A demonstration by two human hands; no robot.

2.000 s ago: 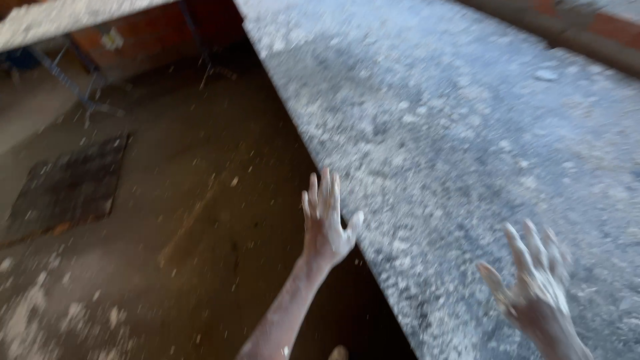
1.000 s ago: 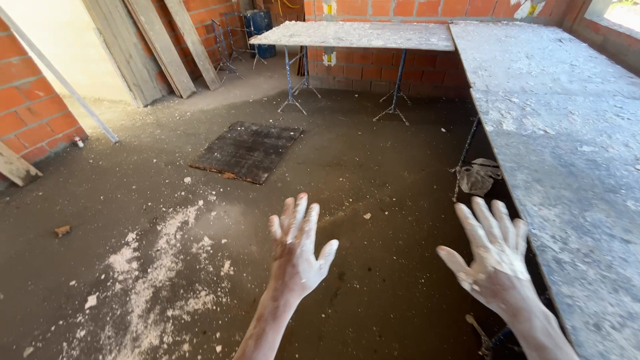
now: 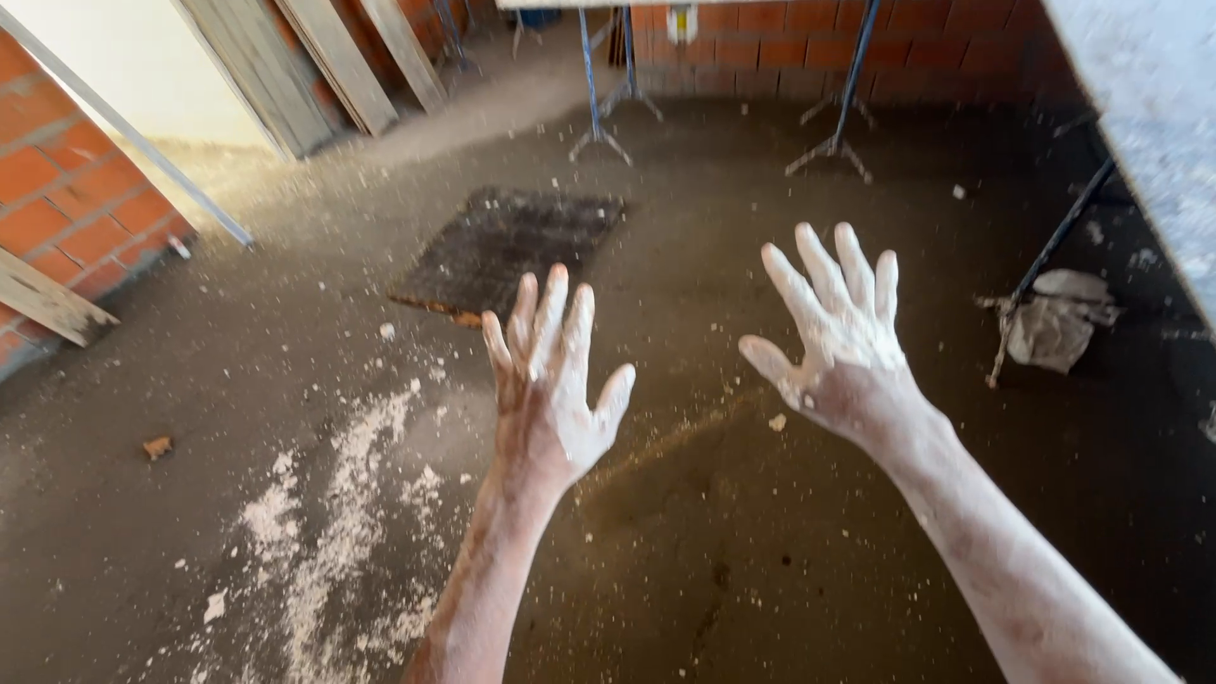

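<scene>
Both of my hands are held out over a concrete floor [image 3: 665, 570], fingers spread and coated with whitish powder or plaster. My left hand [image 3: 551, 380] is empty, near the middle, and its fingertips overlap the near edge of a dark square panel [image 3: 522, 242] lying on the floor. My right hand [image 3: 841, 332] is empty too, a little higher and to the right. Pale crumbled debris [image 3: 332, 532] lies scattered on the floor at lower left.
A white-dusted work surface [image 3: 1149, 104] juts in at upper right, with a crumpled bag-like item [image 3: 1054, 328] beneath it. Blue metal trestle legs [image 3: 845, 85] stand at the back. Wooden planks [image 3: 332, 57] lean near the brick wall [image 3: 85, 180]. A thin bar [image 3: 142, 138] slants at left.
Two seconds ago my right hand was over the dusty work surface; now both hands are over the floor. The view has swung left and down.
</scene>
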